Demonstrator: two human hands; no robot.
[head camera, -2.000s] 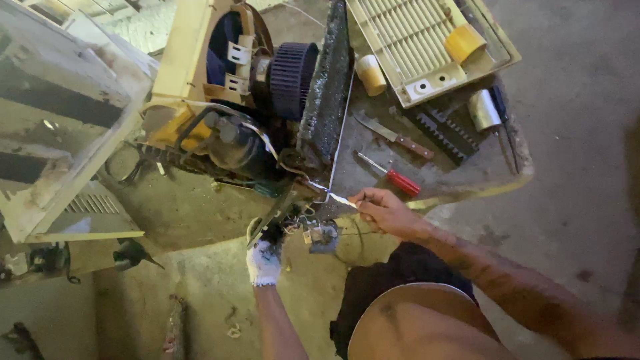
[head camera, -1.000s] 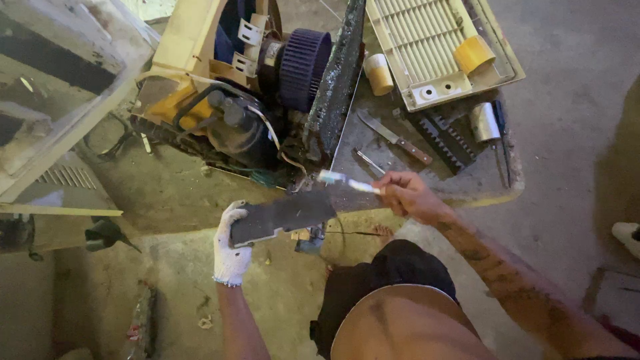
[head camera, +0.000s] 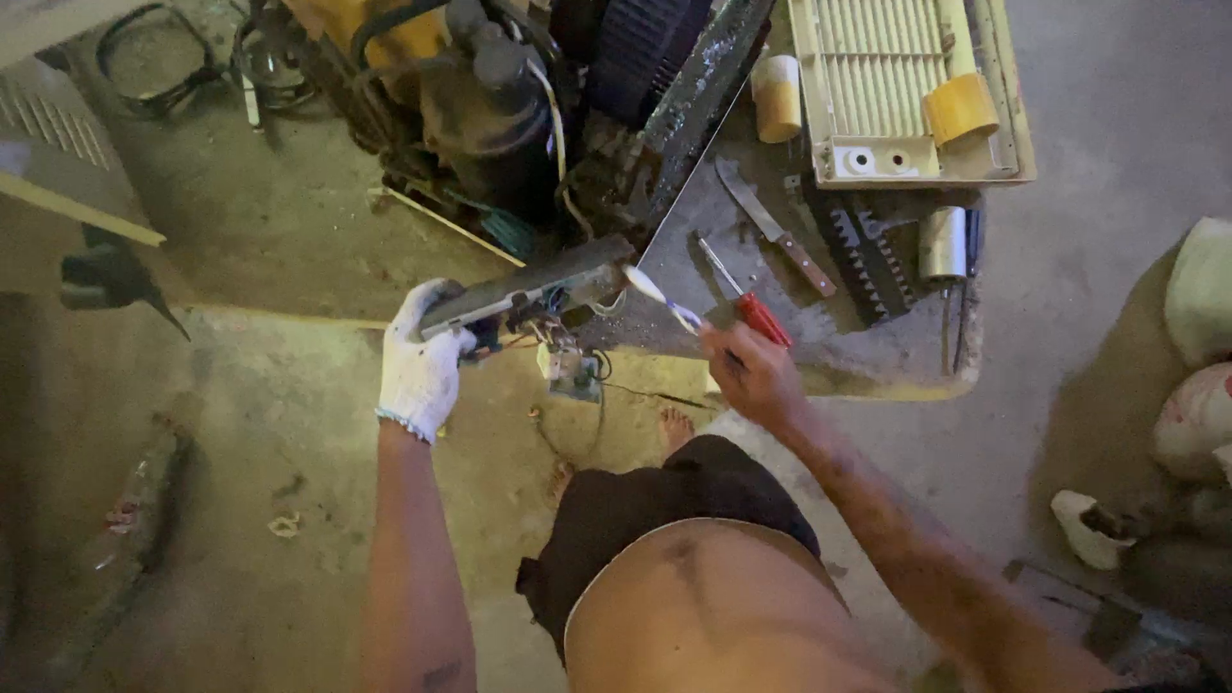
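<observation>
My left hand (head camera: 420, 361), in a white knitted glove, grips the left end of a dark metal panel (head camera: 539, 279) with wires and small parts on its underside. A small electrical part (head camera: 573, 371) hangs from wires below it. Bare, my right hand (head camera: 756, 371) holds a white and blue brush (head camera: 664, 298), probably a toothbrush, whose head is close to the panel's right end. Behind the panel are a dark compressor (head camera: 486, 115) and a blower wheel (head camera: 640, 58) beside a finned coil (head camera: 698, 96).
On the worktop to the right lie a red-handled screwdriver (head camera: 760, 313), a wooden-handled knife (head camera: 780, 241), dark toothed strips (head camera: 861, 260), a metal cylinder (head camera: 943, 243) and a cream louvred grille (head camera: 881, 82). A coiled cable (head camera: 154, 67) is at upper left. The worktop's edge (head camera: 289, 318) runs near my hands.
The panel, whose broad face showed a second ago, is now tilted with its wired underside visible. My left hand has moved from below the unit to the panel's left end since two seconds ago.
</observation>
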